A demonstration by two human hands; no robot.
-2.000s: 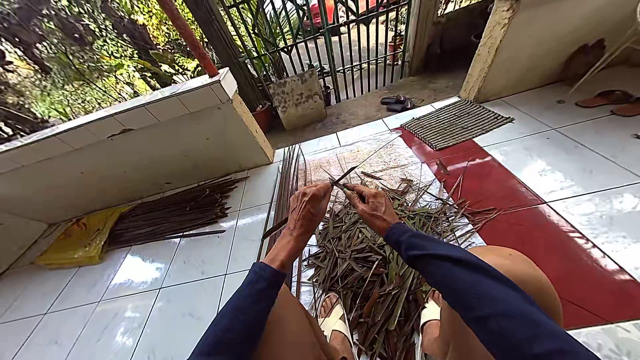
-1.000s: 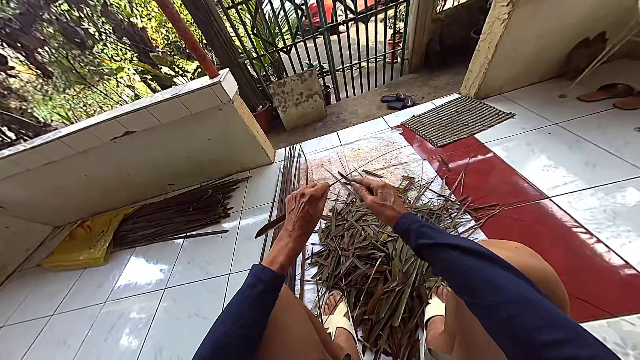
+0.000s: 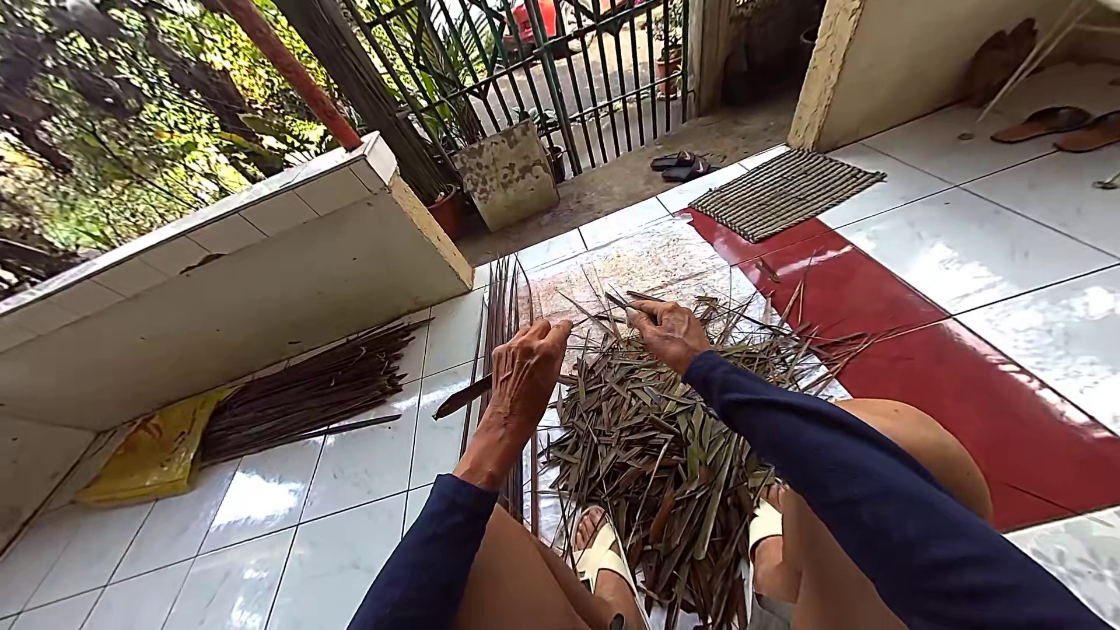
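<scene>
My left hand [image 3: 527, 372] is closed around a dark, flat leaf strip [image 3: 464, 397], whose wide end sticks out to the left below the fist. Thin tips show between the two hands. My right hand [image 3: 669, 332] pinches a small dark blade-like piece [image 3: 618, 302] between thumb and fingers; whether it is a knife cannot be told. Beneath both hands lies a heap of cut dry leaf pieces [image 3: 656, 446] on a pale sheet [image 3: 647, 254]. Long thin dark strips [image 3: 504, 306] lie along the sheet's left side, partly behind my left arm.
A bundle of dark leaf strips [image 3: 306, 394] rests on a yellow plastic sack [image 3: 157, 451] by the low wall [image 3: 262, 306]. Beyond the sheet are a woven doormat [image 3: 787, 192], black slippers [image 3: 682, 166] and a metal gate [image 3: 569, 87]. My sandalled feet flank the heap.
My hands, close together two seconds ago, are now farther apart. The wide end of the strip in my left hand shows more plainly at the left than it did two seconds ago.
</scene>
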